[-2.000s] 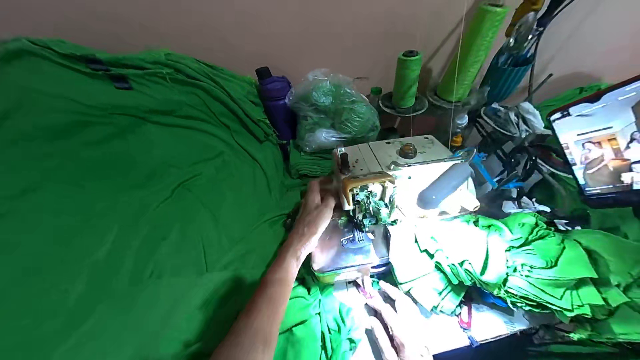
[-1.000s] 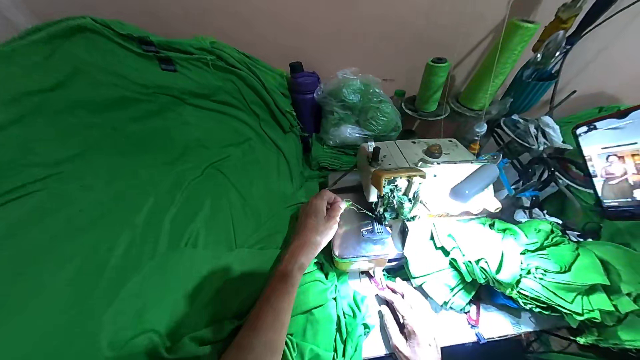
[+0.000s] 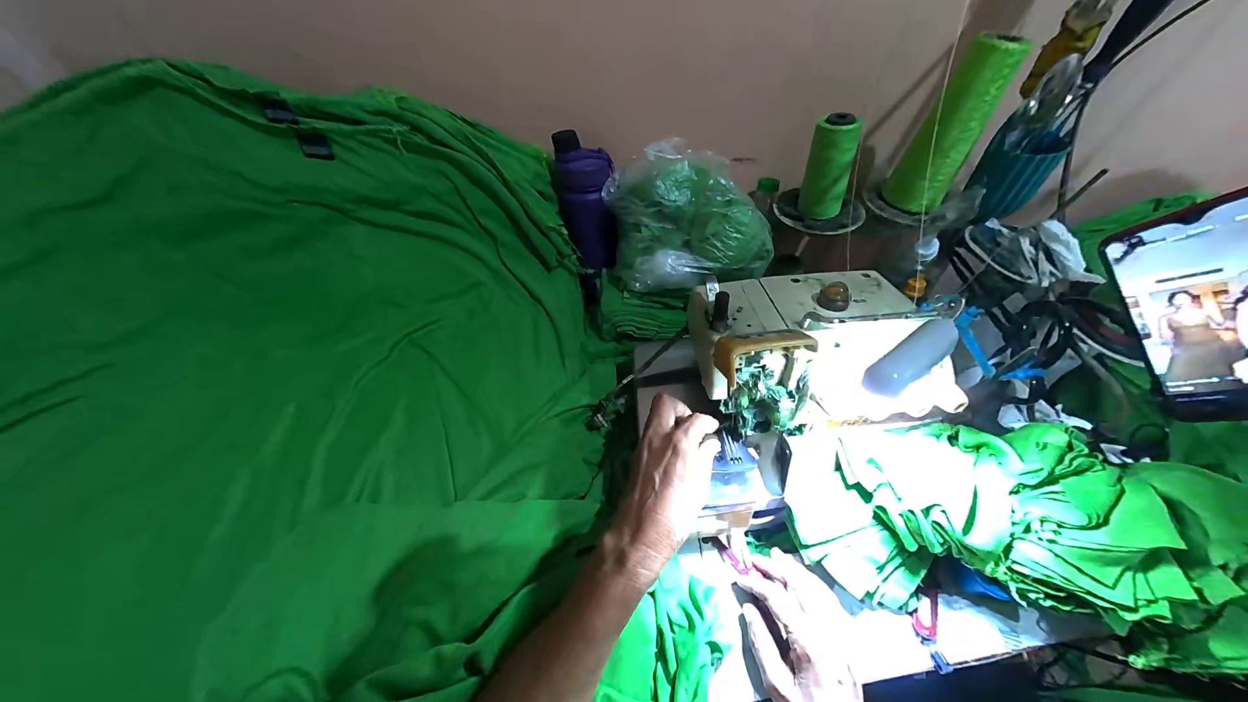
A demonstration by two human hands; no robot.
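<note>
A white overlock sewing machine stands under a bright light, green lint and thread gathered around its open needle area. My left hand is at the left side of its presser foot, fingers bent together; whether thread is between them cannot be told. Below the machine bed my right hand lies on the white table, its fingertips at a small pink-handled tool, perhaps thread snips. Gathered green fabric lies right of the machine. More green cloth sits between my forearms.
A large green cloth pile fills the left. Behind the machine are a purple bottle, a plastic bag of green material and green thread cones. A phone is at right; another pink-handled tool lies near the table's front edge.
My left hand has moved from the left edge of the machine bed, where it held a thread end a second ago, in to the presser foot. My right hand stays below the bed.
</note>
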